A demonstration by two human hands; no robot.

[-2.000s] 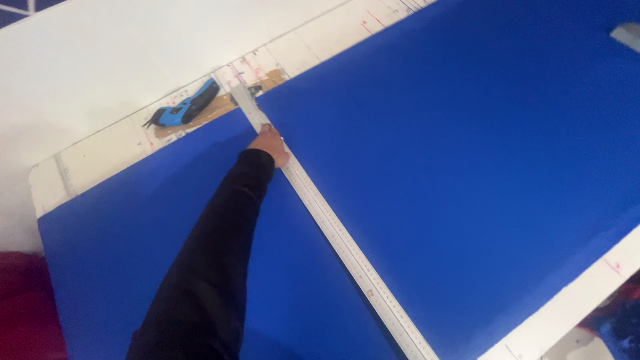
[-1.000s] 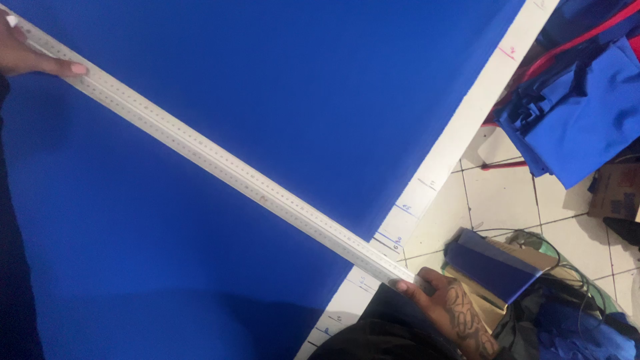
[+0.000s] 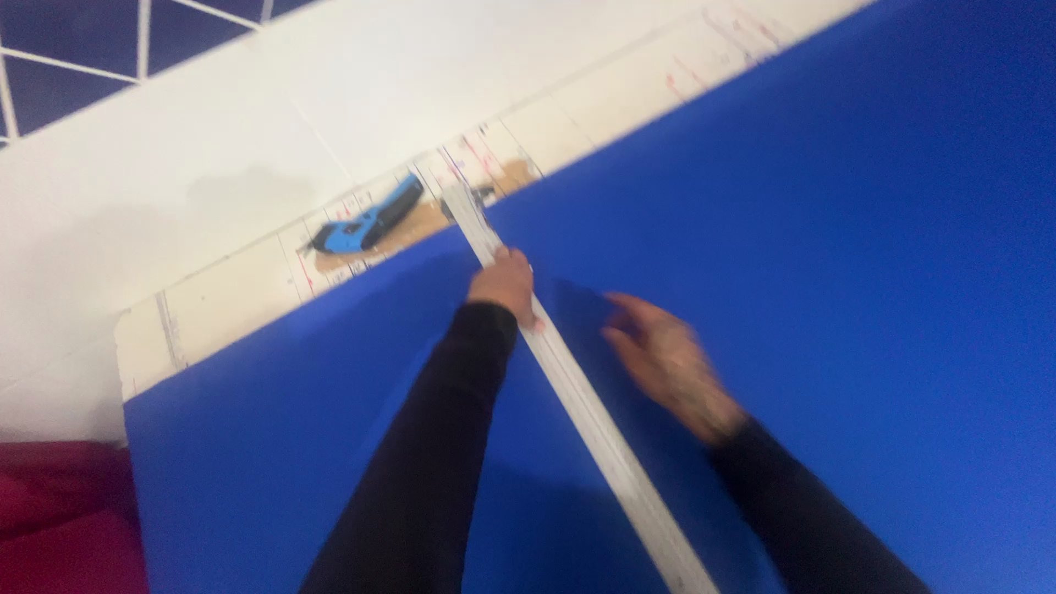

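A long metal ruler (image 3: 610, 445) lies slantwise across blue fabric (image 3: 825, 247) on the table, its far end over the pale marked edge strip. My left hand (image 3: 505, 285) grips it near that end, fingers over its far side. To the right of the ruler, my right hand (image 3: 672, 363) is blurred, holds nothing and has its thumb and fingers apart. Beyond the fabric's edge lies a blue and black handheld tool (image 3: 371, 219), its exact kind not clear. A small dark object (image 3: 483, 196) sits beside the ruler's end, partly hidden by it.
The pale table edge strip (image 3: 231, 301) bears pen lines and marks and a brown patch. Behind it stands a white surface (image 3: 272, 148). Red fabric (image 3: 66, 520) hangs at the lower left, and dark tiles with white lines (image 3: 66, 74) show at the upper left.
The view has swung back from the near table edge. My right hand, at the ruler's near end one second ago, has let go and is now over the fabric near my left hand.
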